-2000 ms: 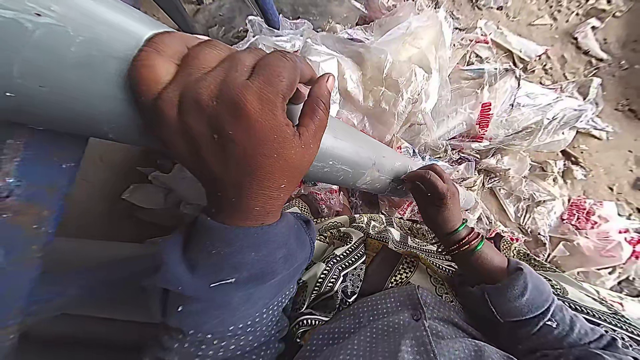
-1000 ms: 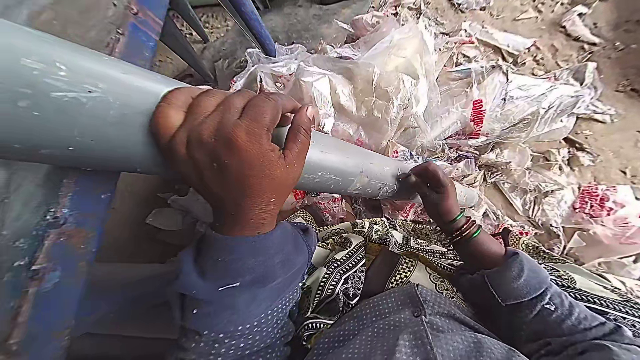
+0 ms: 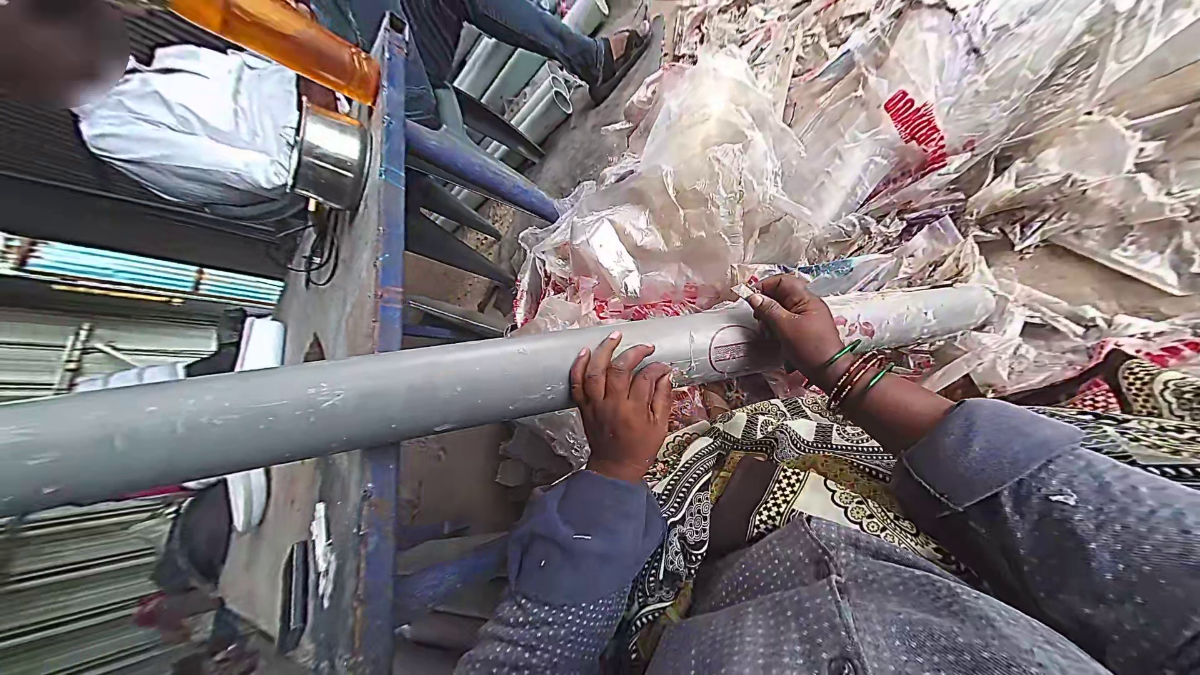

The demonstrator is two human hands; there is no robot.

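Note:
A long grey plastic pipe lies across the view from the left edge to the right of centre, over my lap. It has scuffs, pale flecks and a red printed mark. My left hand rests on the pipe's near side with its fingers spread, not wrapped round it. My right hand, with green and brown bangles at the wrist, pinches a small whitish scrap between thumb and fingers, just over the pipe by the printed mark.
A blue metal frame passes under the pipe. Crumpled clear plastic film covers the ground ahead. More grey pipes and another person's foot are at the top. A shiny metal pot and white cloth sack stand at upper left.
My left hand has loosened from round the pipe to spread fingers on its side. The right hand, earlier at the pipe's far end, now pinches a scrap. The view has swung widely left.

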